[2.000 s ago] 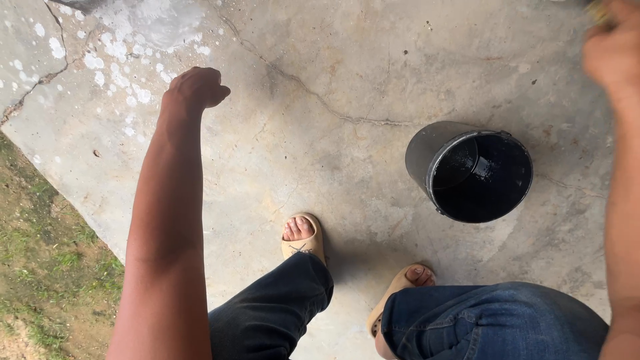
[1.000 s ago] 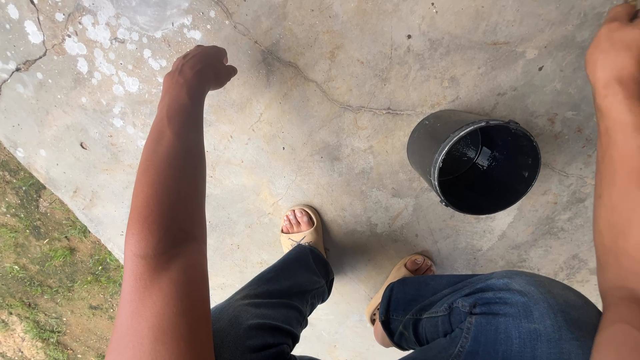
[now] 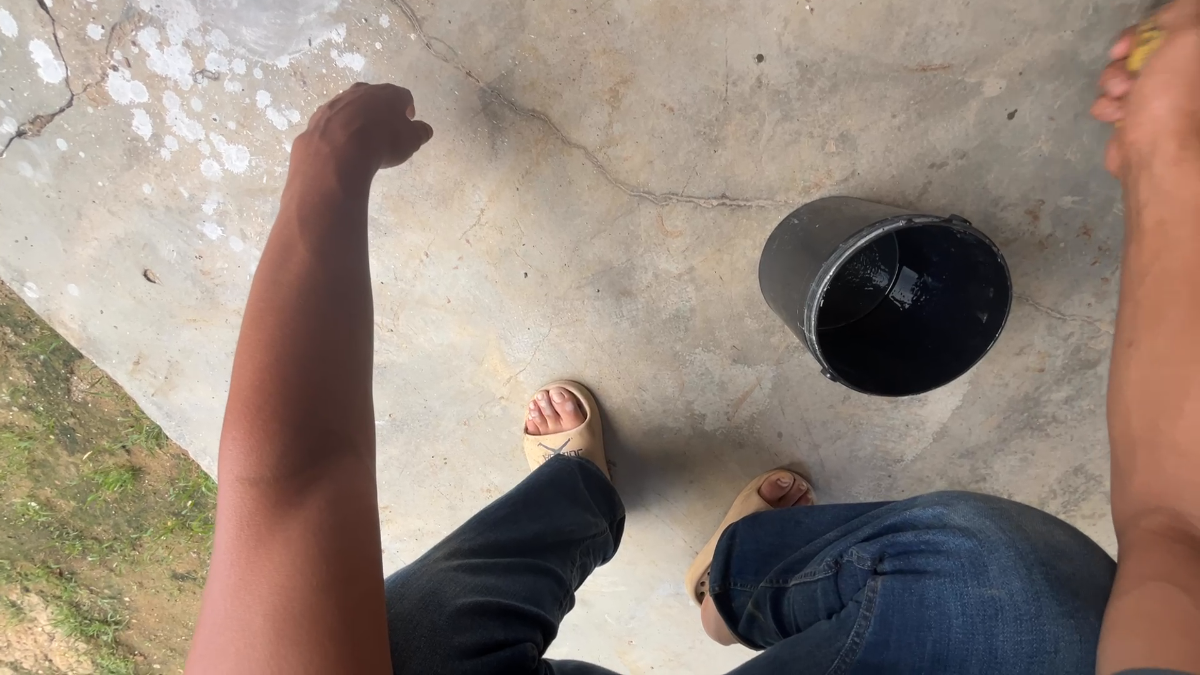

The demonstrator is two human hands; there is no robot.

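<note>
My left hand (image 3: 364,128) is held out at the upper left, fingers curled in and thumb to the right; nothing shows in it, though the palm side is hidden. At the upper right edge, partly cut off, my right hand (image 3: 1148,98) has its fingers closed around a small yellow object (image 3: 1145,45), mostly covered and too hidden to name. Below and to the left of that hand, a black bucket (image 3: 787,272) stands on the concrete floor, its mouth facing up and toward the right. Dark liquid with a bright reflection shows inside it.
My feet in tan slides (image 3: 579,442) are on the cracked concrete floor (image 3: 656,319), below the bucket and to its left. White splatters (image 3: 169,56) mark the floor at the upper left. Grassy soil (image 3: 84,506) borders the slab at the lower left.
My right hand has shifted within the right edge of the view, and the yellow object, out of sight or barely visible one second ago, shows again. The bucket and my feet have stayed put.
</note>
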